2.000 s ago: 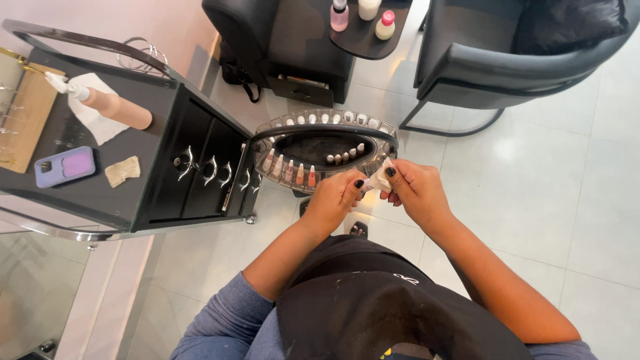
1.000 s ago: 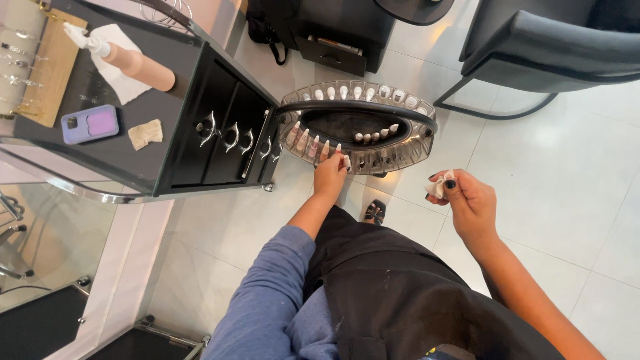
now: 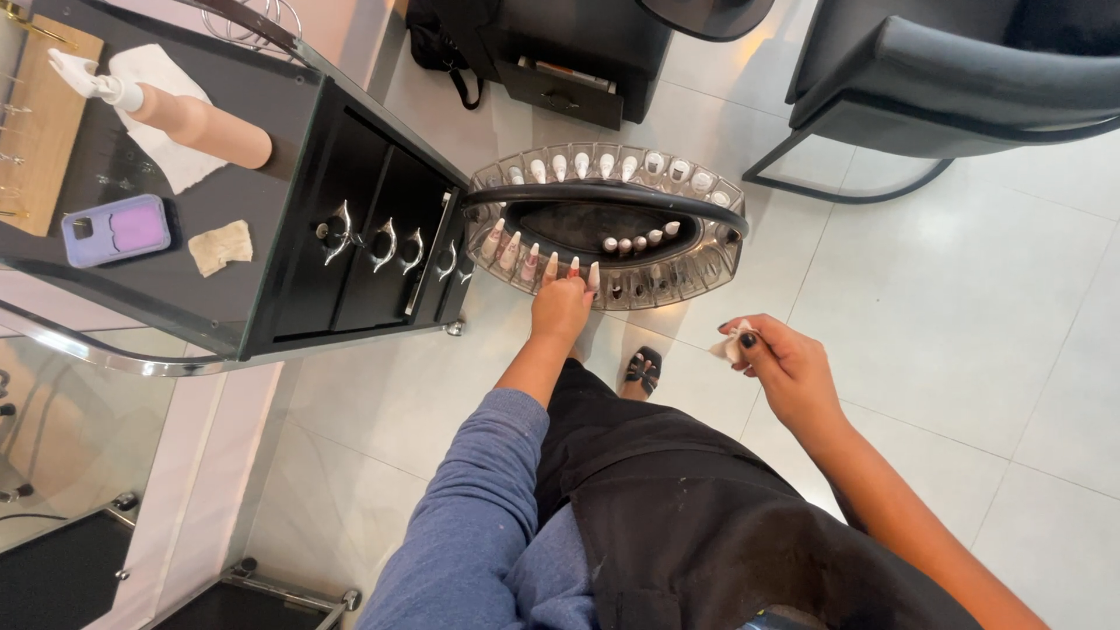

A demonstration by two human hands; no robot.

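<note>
My left hand (image 3: 562, 308) is at the near rim of an oval carrier (image 3: 717, 262) with clear compartments and a black handle. Its fingers are on a small bottle with a white pointed cap (image 3: 594, 277), in the near row beside several similar bottles. To the right of the carrier, my right hand (image 3: 779, 359) pinches a crumpled white cloth or tissue (image 3: 731, 346). More white-capped bottles (image 3: 582, 164) line the far row, and several small ones (image 3: 641, 241) lie in the dark middle.
At left stands a black trolley (image 3: 289, 192) with drawers; on its top are a pump bottle (image 3: 206, 127), a phone in a purple case (image 3: 116, 231) and a beige cloth piece (image 3: 220, 248). A black armchair (image 3: 962, 87) is at upper right, a black cabinet with an open drawer (image 3: 560, 94) behind.
Two seconds ago both hands were together at the cloth near the carrier's right end. My left hand has moved left to the near row of bottles; my right hand has moved away to the right, holding the cloth.
</note>
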